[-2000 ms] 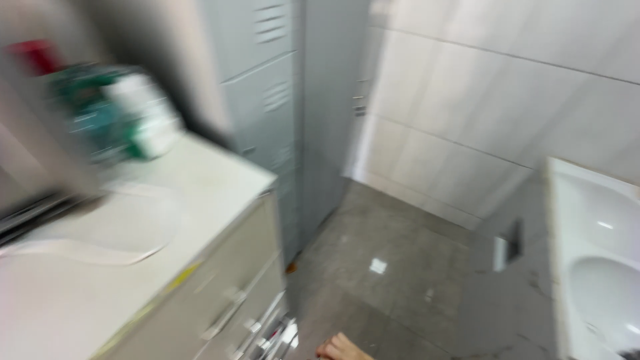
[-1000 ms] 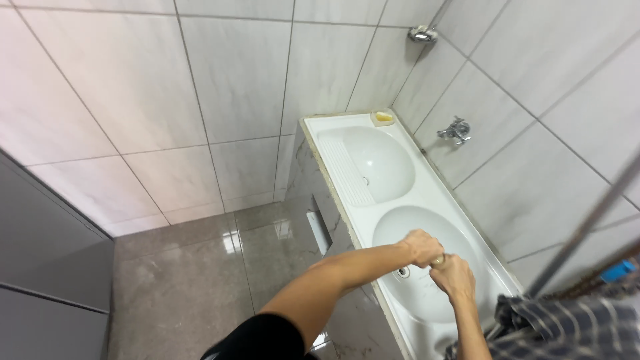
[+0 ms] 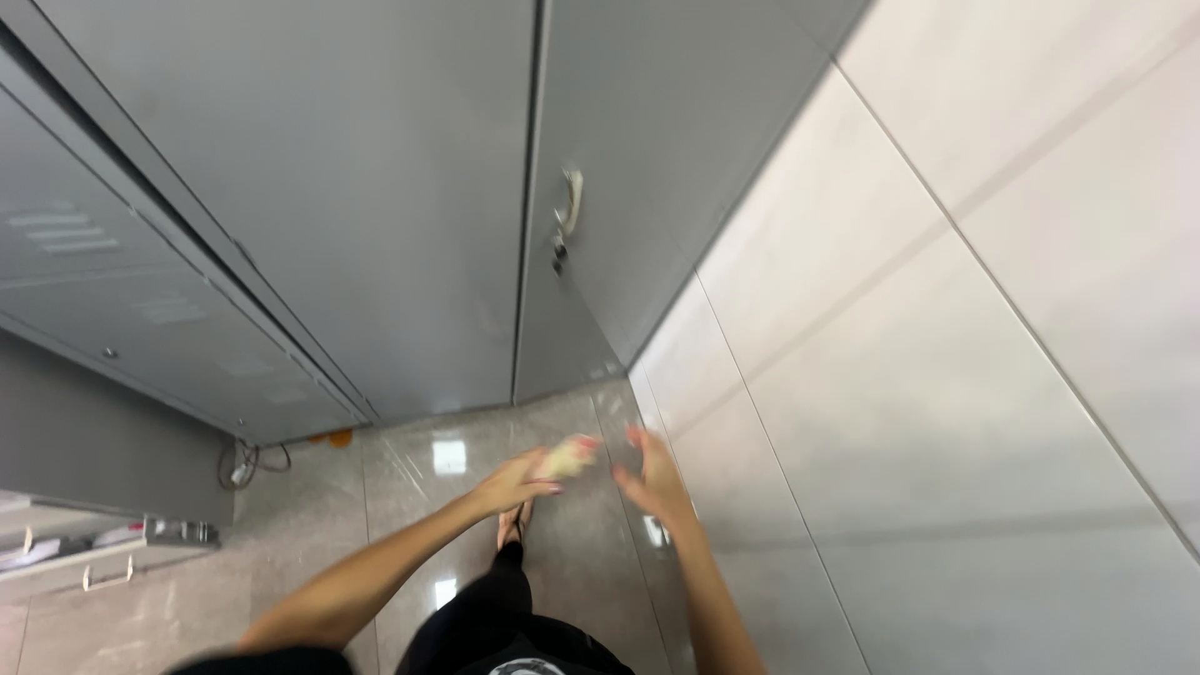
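Observation:
In the head view my left hand [image 3: 520, 480] holds a small pale yellow thing with reddish spots [image 3: 568, 458], blurred, perhaps a cloth or sponge; its kind I cannot tell. It sticks out past my fingertips toward my right hand. My right hand [image 3: 654, 475] is a little to the right of it, fingers apart and empty, not touching it. Both hands are above the glossy tiled floor, in front of a tall grey metal cabinet [image 3: 422, 187]. A curved handle [image 3: 573, 202] with keys hanging below it is on the cabinet's door.
A large-tiled wall [image 3: 937, 375] rises on the right. Grey lockers with vents [image 3: 169, 309] stand at the left. An open drawer [image 3: 112, 553] juts out at the lower left, near a cable [image 3: 246, 467] on the floor. My sandalled foot [image 3: 511, 527] is below my hands.
The view has swung away from the double sink to the grey cabinet. My hands were together over the basin one second ago; now they are apart, with the pale thing visible in my left hand.

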